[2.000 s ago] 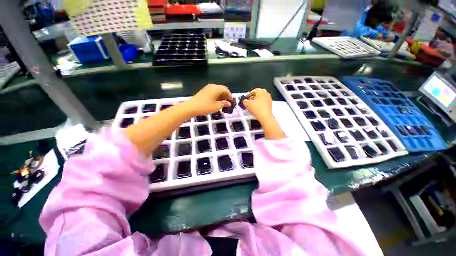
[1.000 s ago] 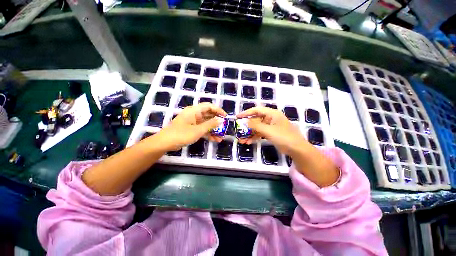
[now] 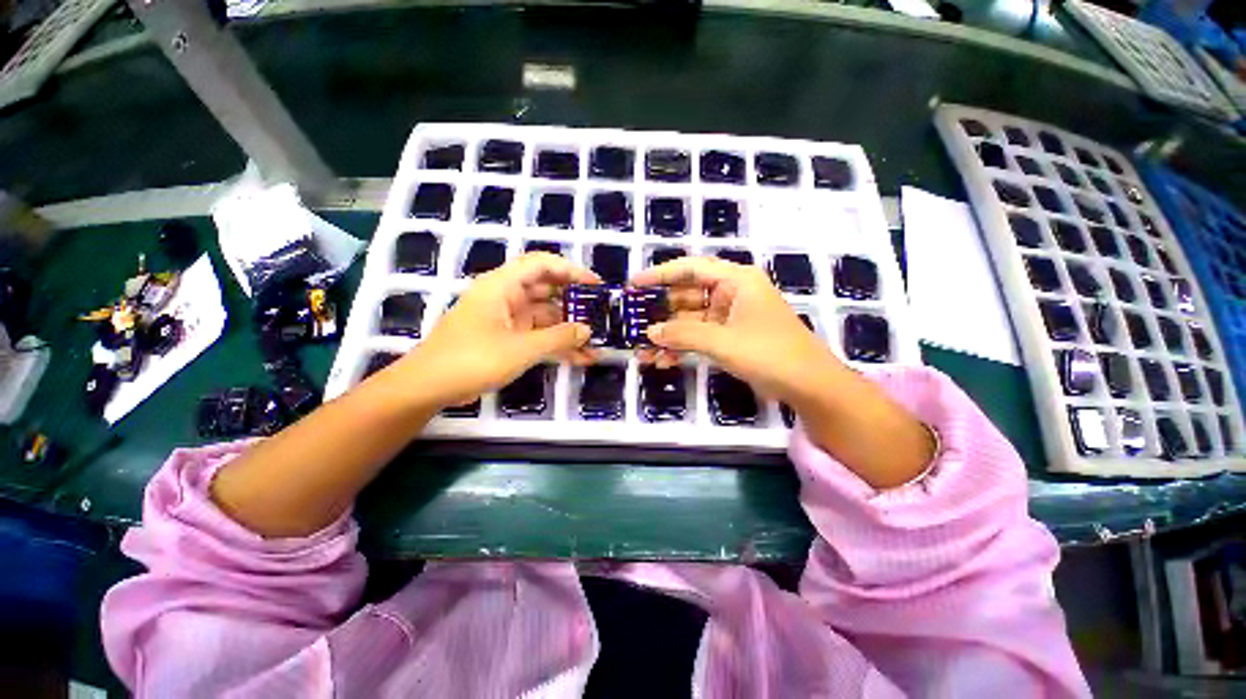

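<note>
My left hand (image 3: 508,325) holds a small black square watch unit (image 3: 589,313) over the middle of the white foam tray (image 3: 629,440). My right hand (image 3: 731,322) holds a second watch unit (image 3: 644,316) beside it, side by side and close together. Both displays face up and show small light text-like marks on black. My thumbs lie on the lower parts of the units. The foam tray has rows of pockets with black units. Two pockets at the upper right of the tray are empty. My hands and forearms hide part of its middle.
A white paper sheet (image 3: 957,280) lies right of the tray, then a second tray (image 3: 987,205) and a blue tray (image 3: 1205,225). At left are a crumpled clear bag (image 3: 273,235), loose black parts (image 3: 239,410) and small parts on white paper (image 3: 205,307). A metal upright (image 3: 232,96) stands behind.
Both hands have come down from the tray's upper right to its middle with the two units. The displays went from bright coloured to dark with light marks. The view has tilted down.
</note>
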